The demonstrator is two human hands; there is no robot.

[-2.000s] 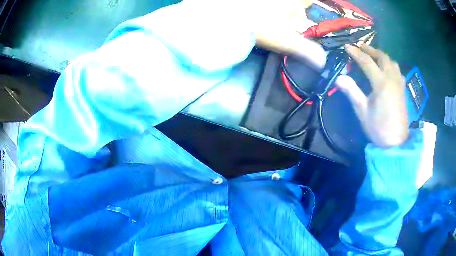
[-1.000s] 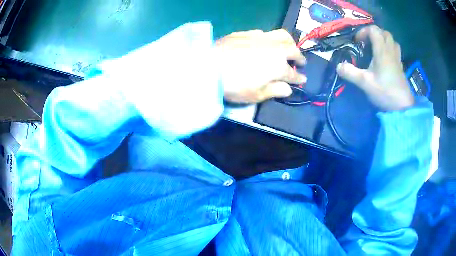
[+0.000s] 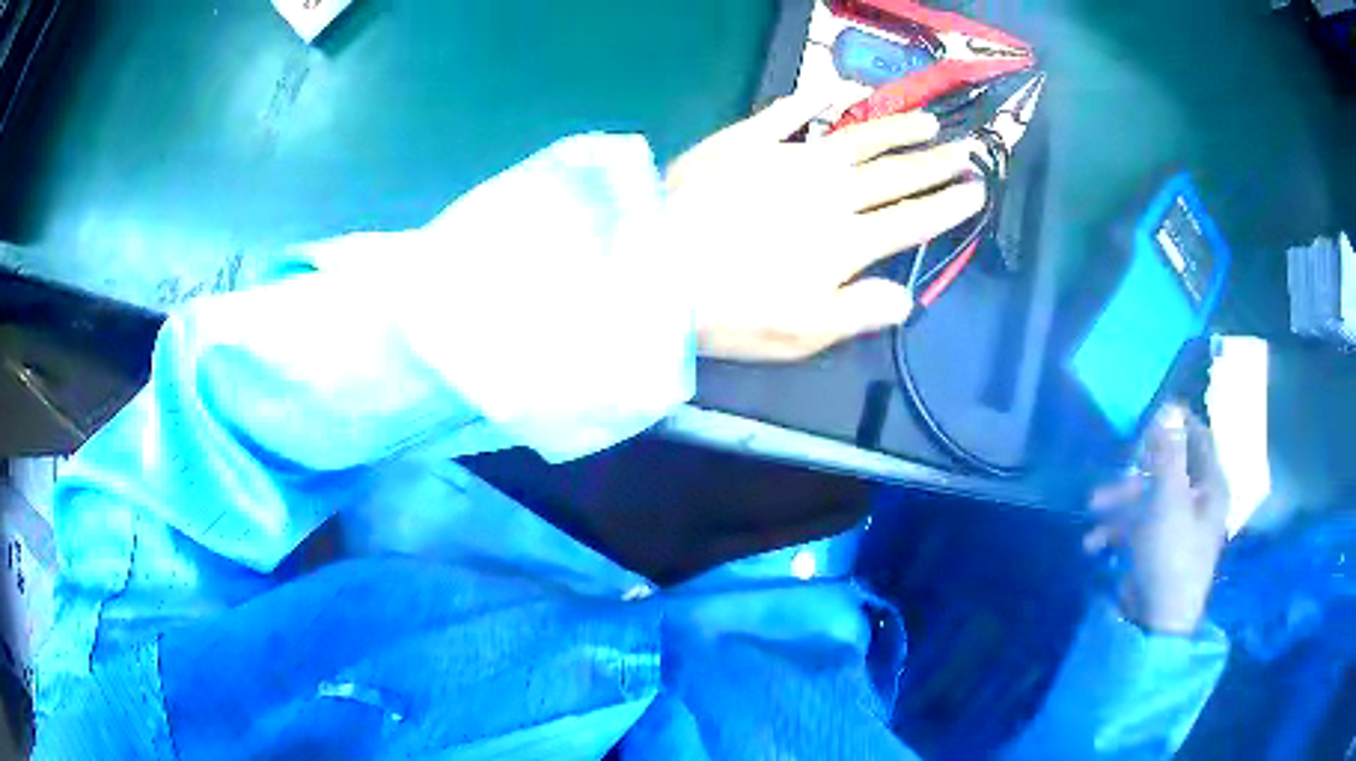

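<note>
The dark inner tray [image 3: 952,372] lies in front of me. The test lead cable [image 3: 910,372] is looped in it, with a red clamp [image 3: 952,75] and bare metal clamp jaws [image 3: 1023,112] at its far end. A white manual with a blue device picture [image 3: 877,57] shows under the red clamp. My left hand [image 3: 818,231] lies over the lead, fingers spread, and holds it down. My right hand [image 3: 1167,520] is blurred, fingers apart, just below the blue-framed battery tester [image 3: 1153,305], with nothing visible in it.
White slips [image 3: 1242,431] lie beside my right hand. A stack of white pieces [image 3: 1321,290] is at the far right edge. A white item [image 3: 312,15] is at the top left. A brown carton [image 3: 52,394] is at the left, a blue plastic liner [image 3: 1294,572] at the lower right.
My right hand has left the lead and moved down and toward me, uncovering more of the tester. My left hand has moved further over the lead. The whole view has shifted somewhat.
</note>
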